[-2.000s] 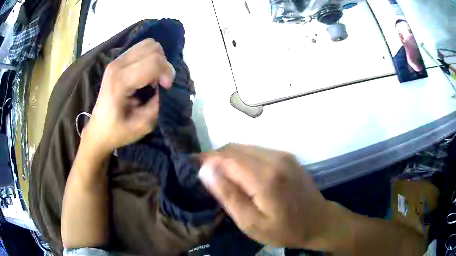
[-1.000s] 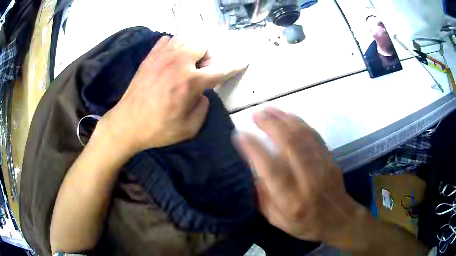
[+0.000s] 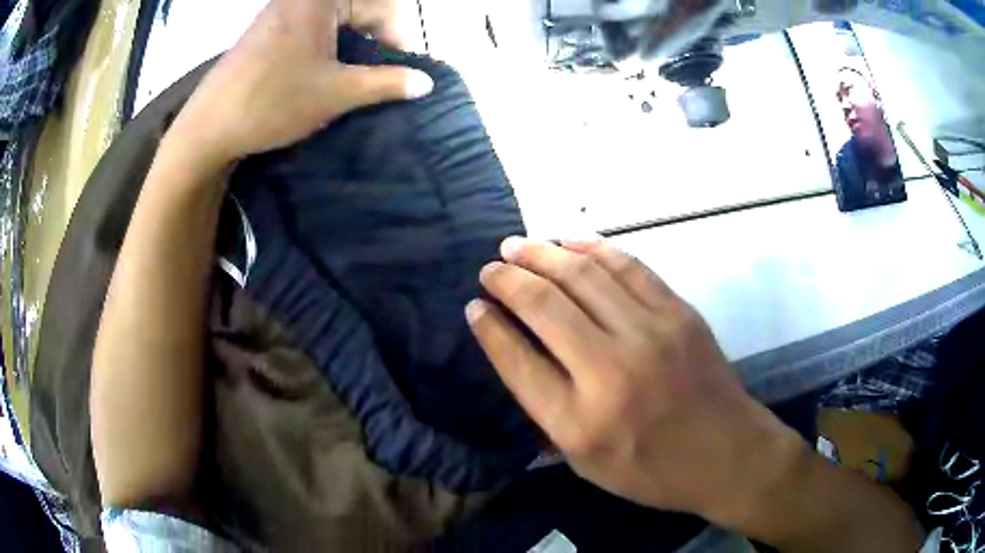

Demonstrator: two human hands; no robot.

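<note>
The navy gathered waistband [image 3: 351, 351] lies spread open in a wide loop, with its dark inside showing. The brown garment body [image 3: 286, 432] hangs below and to the left of it. A white drawcord [image 3: 247, 251] sticks out beside my left wrist. My left hand [image 3: 286, 81] holds the waistband's far end, thumb on top; its fingertips are partly hidden at the upper edge. My right hand [image 3: 621, 362] is at the waistband's right edge, fingertips touching it; whether they pinch the cloth cannot be told.
The sewing machine's metal parts [image 3: 691, 70] are at the top, blurred. A phone [image 3: 867, 151] showing a face lies on the white table [image 3: 778, 259], with small tools [image 3: 956, 178] beyond it. A cardboard box [image 3: 864, 437] and white cord ends [image 3: 950, 502] are lower right.
My left hand has moved up and away along the waistband. My right hand has come against its right edge. The loop is opened wider, and its inside shows more.
</note>
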